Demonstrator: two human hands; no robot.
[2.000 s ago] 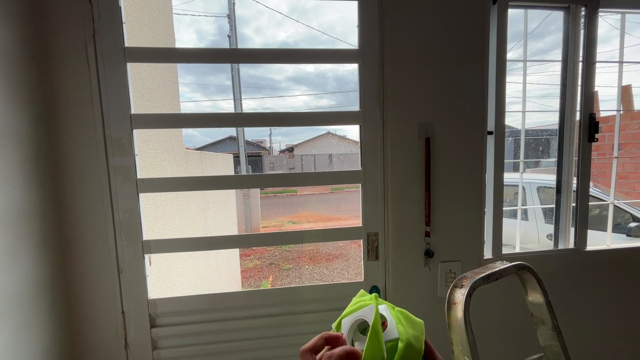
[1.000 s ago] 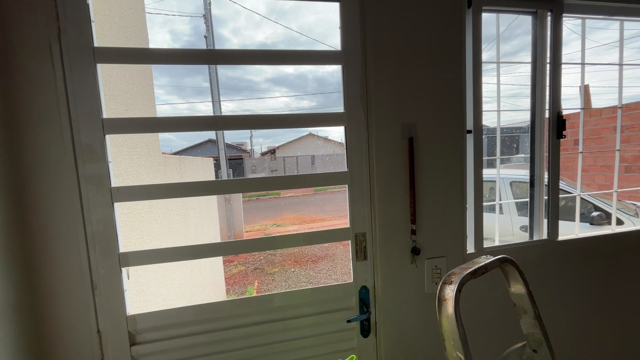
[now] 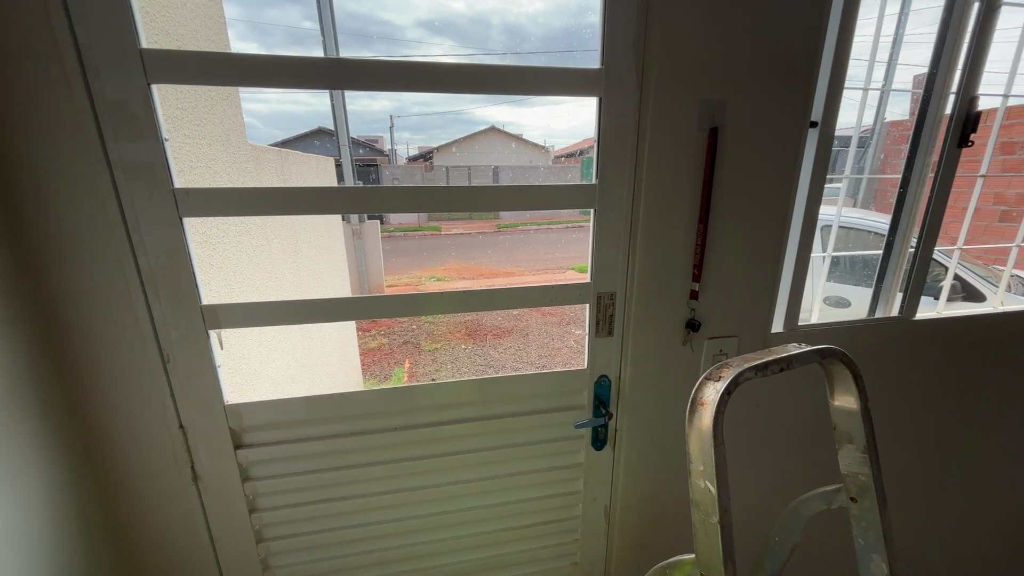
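Neither of my hands shows in the head view now, so what they hold cannot be told. In front of me stands a white metal door (image 3: 416,440) with glass panes between horizontal bars and a ribbed lower panel. Its lever handle (image 3: 596,418), on a blue-toned plate, sits at the right side of the door. A metal stepladder (image 3: 708,448) with a worn, stained top rail stands at the lower right. At its left foot of the view a small bit of something yellow-green (image 3: 678,566) shows at the bottom edge, mostly hidden.
A red lanyard (image 3: 704,216) with keys (image 3: 691,326) hangs on the wall right of the door. Below it is a wall plate (image 3: 720,350), partly behind the ladder. A sliding window (image 3: 896,184) with white bars is at the right; a white car (image 3: 856,296) stands outside.
Two seconds ago my hands showed at the bottom with a bright green cloth or bag and a white ring-shaped thing; they are out of view now. The view has shifted closer to the door.
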